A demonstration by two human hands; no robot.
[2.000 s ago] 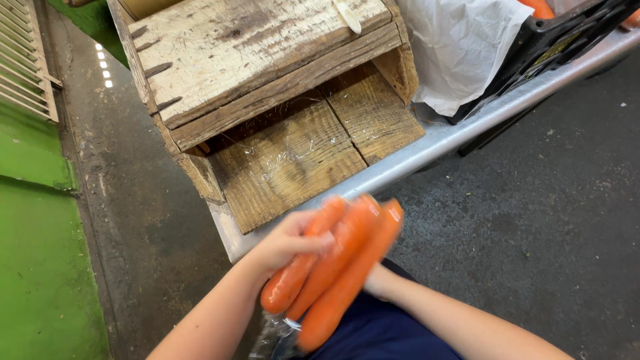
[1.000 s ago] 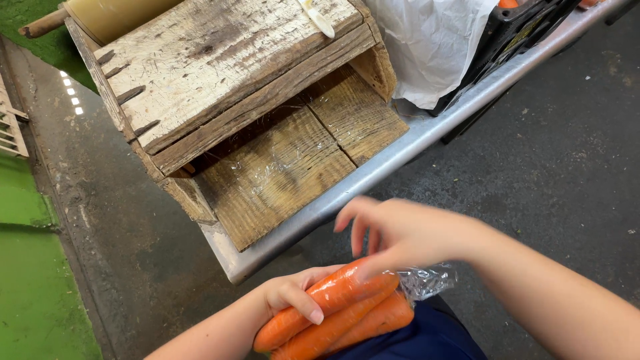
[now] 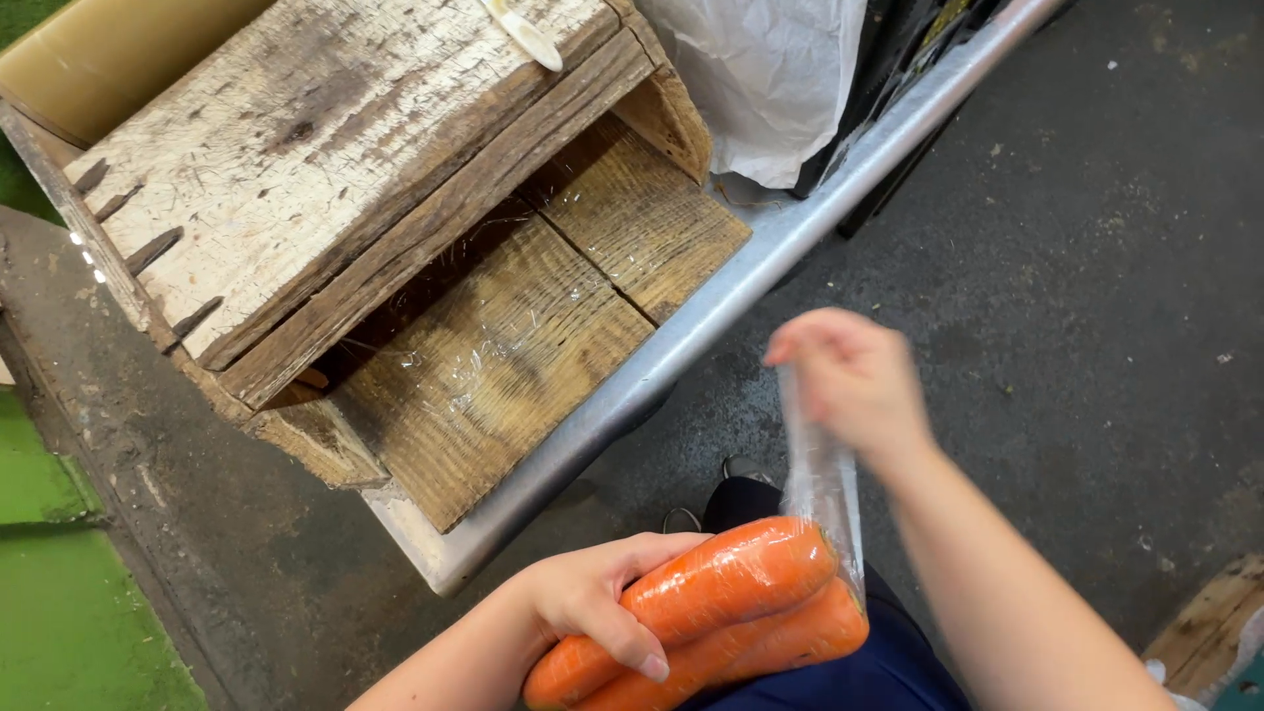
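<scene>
My left hand (image 3: 602, 602) grips a bundle of carrots (image 3: 736, 583) at the lower middle, low over my lap, with its thumb across them. Clear plastic film is wound round the carrots and shines on their skins. From their right end a strip of clear film (image 3: 822, 474) runs up, stretched, to my right hand (image 3: 849, 380). The right hand is somewhat blurred, its fingers closed on the film above the carrots. The bundle's lower side is partly hidden by the fingers and the frame edge.
A worn wooden stand (image 3: 346, 128) with an open shelf (image 3: 494, 365) sits on a metal-edged table (image 3: 681, 346). A roll of film (image 3: 109, 59) lies behind it, and a white-handled tool (image 3: 528, 35) on top. White sheeting (image 3: 765, 79) hangs by a black crate (image 3: 869, 89).
My right hand has moved away from the carrots and now pulls film out from their end. The left hand still holds the bundle. The view has shifted closer to the stand.
</scene>
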